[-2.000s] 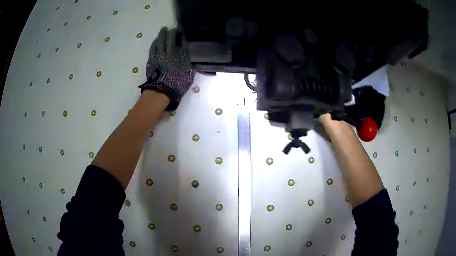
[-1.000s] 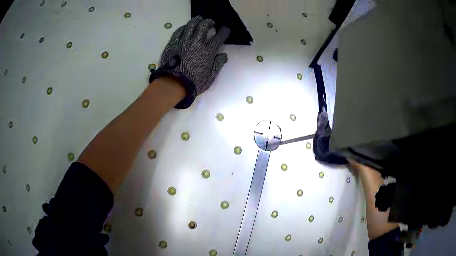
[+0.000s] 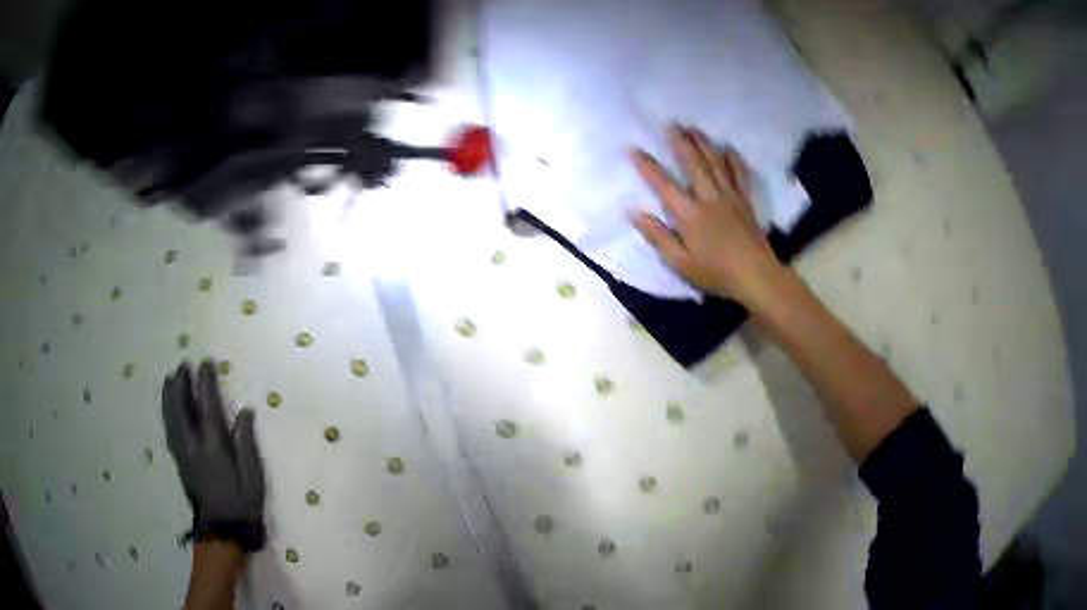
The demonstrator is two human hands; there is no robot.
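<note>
The white paper marker (image 3: 584, 107) lies on dark fabric (image 3: 685, 331), which shows along its lower and right edges. My bare right hand (image 3: 706, 221) lies on the paper near its lower edge, fingers spread, gripping nothing visible. My left hand (image 3: 215, 447), in the grey mesh glove, is over the table at the lower left, slightly blurred, fingers extended, holding nothing. The band knife machine head (image 3: 238, 95) is blurred at the upper left. Its lever with a red ball knob (image 3: 470, 150) reaches the paper's left edge. The blade is not visible.
The cream-white table (image 3: 644, 536) has rows of brass-coloured holes. A metal strip (image 3: 477, 512) runs from below the machine head towards me. The table's curved edge is at the right, with a grey floor area beyond it. Dark blurred things show at the upper right.
The view has swung right, so the machine head is now upper left. The paper and fabric have come into full view under my right hand. My left hand has left the dark fabric piece and drawn back.
</note>
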